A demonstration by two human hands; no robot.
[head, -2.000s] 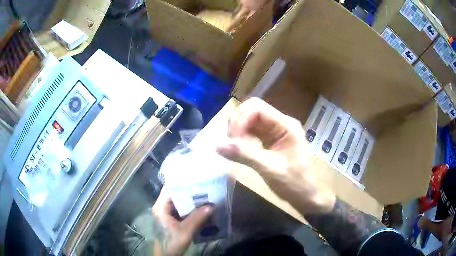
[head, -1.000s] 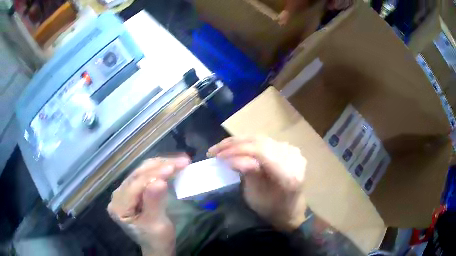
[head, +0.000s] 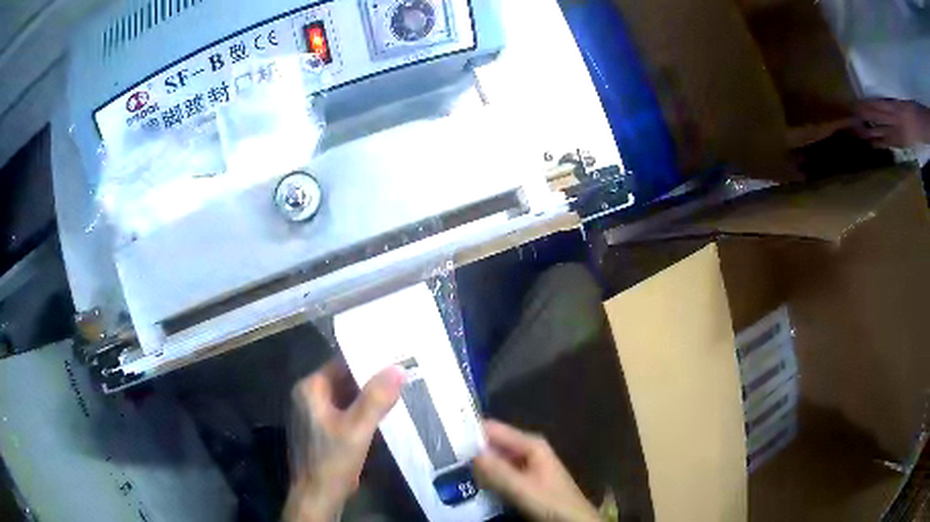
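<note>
A long white smartwatch box [head: 433,438] in a clear film bag [head: 449,306] points away from me, its pictured dark watch and strap facing up. The bag's far end meets the sealing jaw [head: 347,285] along the front of the heat sealer [head: 408,133]. Whether the jaw is closed on it is hard to tell. My left hand [head: 337,428] grips the box's left side, thumb on top. My right hand [head: 535,471] holds the right edge near the watch face.
Crumpled clear bags [head: 214,133] lie on the sealer beside a silver knob [head: 298,196]. A large carton [head: 836,357] with white boxes stands at the right, its flap [head: 678,398] towards me. Another person's hand [head: 889,122] shows at the upper right, near a brown carton [head: 714,92].
The view has swung to the sealer, which appears larger. The box, earlier held end-on between both hands, now lies lengthwise with its bag end at the sealer's front edge.
</note>
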